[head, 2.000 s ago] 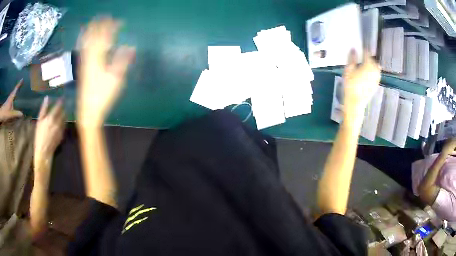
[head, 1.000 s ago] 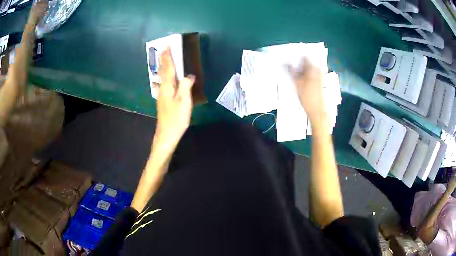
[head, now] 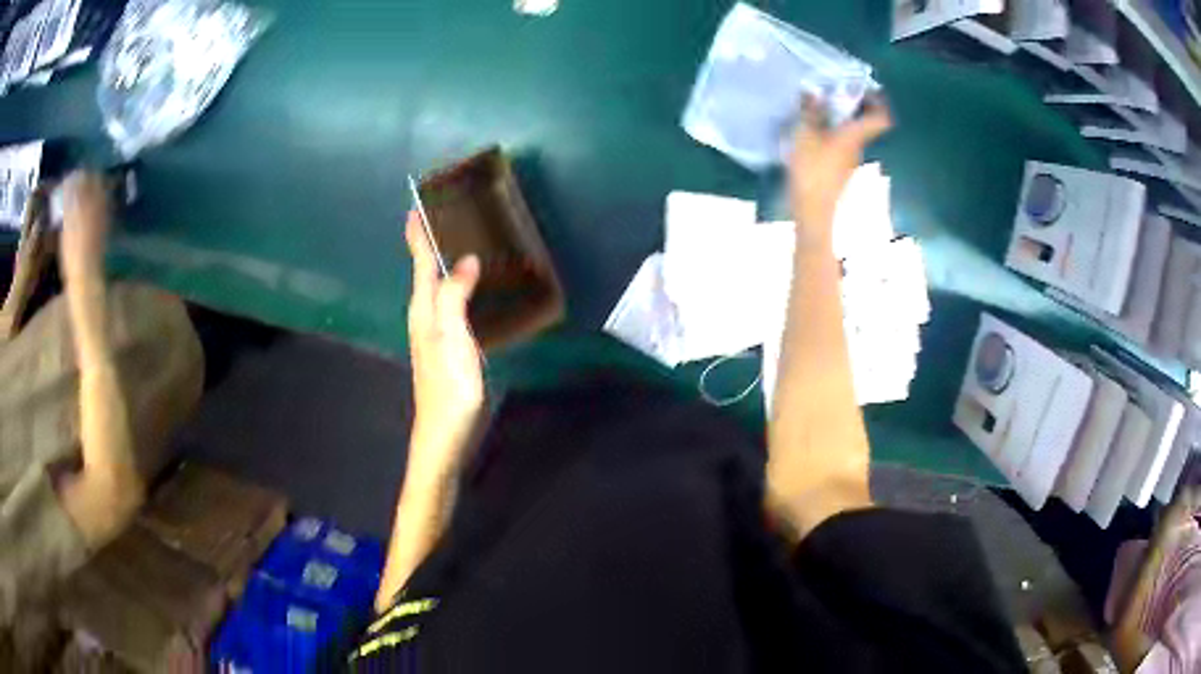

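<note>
My left hand (head: 445,316) holds an open retail box (head: 498,257) by its left side, its brown inside facing up and no contents visible in it. My right hand (head: 832,152) is at the right end of a bluish-white bagged item (head: 771,86), above the leaflets, fingers on its edge. The white leaflets (head: 718,296) lie in an overlapping spread, partly covered by my right forearm. A thin pale loop (head: 731,379) lies at their lower edge.
Standing boxes (head: 1080,250) lean in rows at right. A crumpled clear plastic bag (head: 171,66) lies far left, near another person's hand (head: 82,217). The green bench (head: 329,171) has its front edge before me. Blue boxes (head: 296,593) stand on the floor.
The box has tilted so its brown inside faces up. My right hand has moved from the leaflets up to the bagged item, which now shows above them. The view has shifted slightly.
</note>
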